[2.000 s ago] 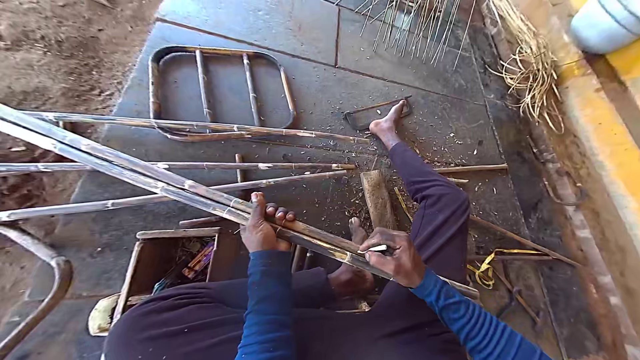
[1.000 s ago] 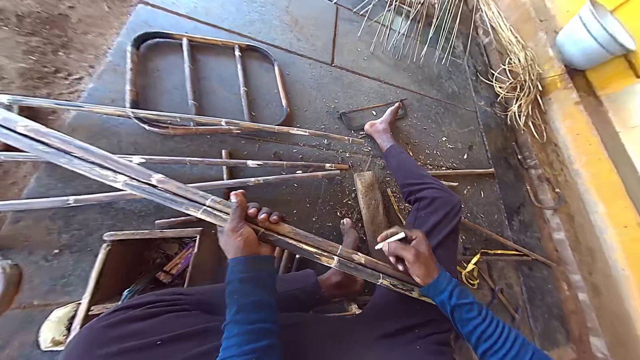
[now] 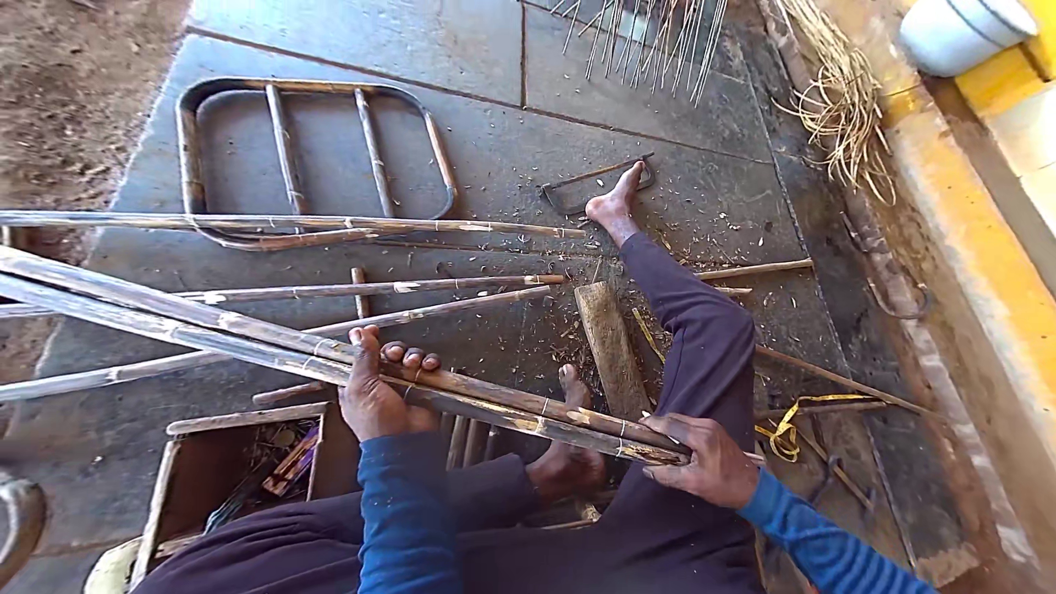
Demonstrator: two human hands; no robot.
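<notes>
Two long cane poles lie side by side across my lap, running from the upper left down to the right. My left hand grips both near their middle, thumb and fingertips showing above them. At their lower right ends, my right hand is closed around the poles. A thin pale stick or tool shows at that hand, largely hidden by it. Just above the poles, between my legs, lies a wooden block. Three more cane poles rest on the floor beyond.
A rounded cane frame lies at upper left. A bow-shaped saw is by my foot. A wooden box with odds and ends stands at lower left. Yellow tape, cane strips and a bucket are on the right.
My right hand, which held a small pale stick above the poles, has moved down to their right ends and closed around them. My left hand stays on the poles.
</notes>
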